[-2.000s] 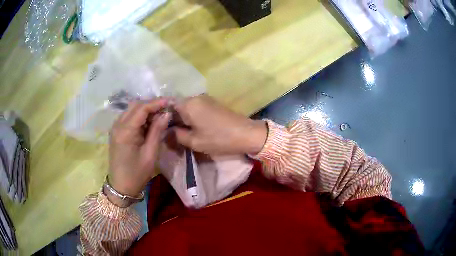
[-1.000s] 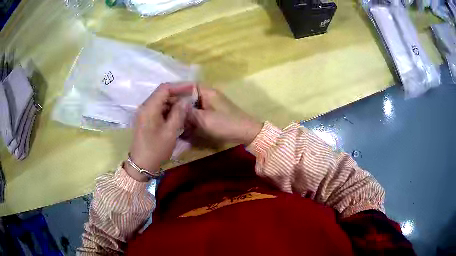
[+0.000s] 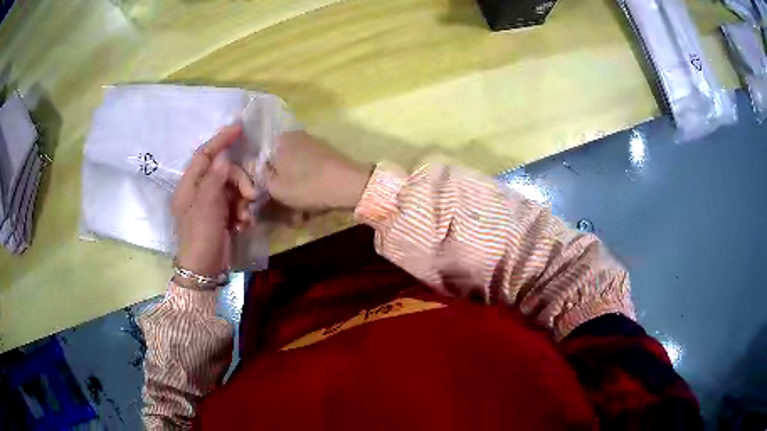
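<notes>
A clear poly bag with a pale pouch inside (image 3: 126, 181) lies on the table at the left, with a black printed mark on it. Its clear mouth end points toward my hands. My left hand (image 3: 208, 198) rests over that end, fingers curled on the plastic. My right hand (image 3: 307, 172) is at the edge of the bag's mouth, its fingers together on the clear plastic, slightly blurred. The fingertips of my right hand are partly hidden.
Unpacked folded pouches (image 3: 18, 177) stand at the left edge. The black tape dispenser (image 3: 515, 10) is at the top. Packed pouches (image 3: 679, 63) lie at the upper right, beside the table's edge. A blue stool (image 3: 52, 391) stands on the floor at lower left.
The pouch, earlier partly outside the bag near my body, is now inside it and lies flat. Both hands have moved left to the bag's mouth end.
</notes>
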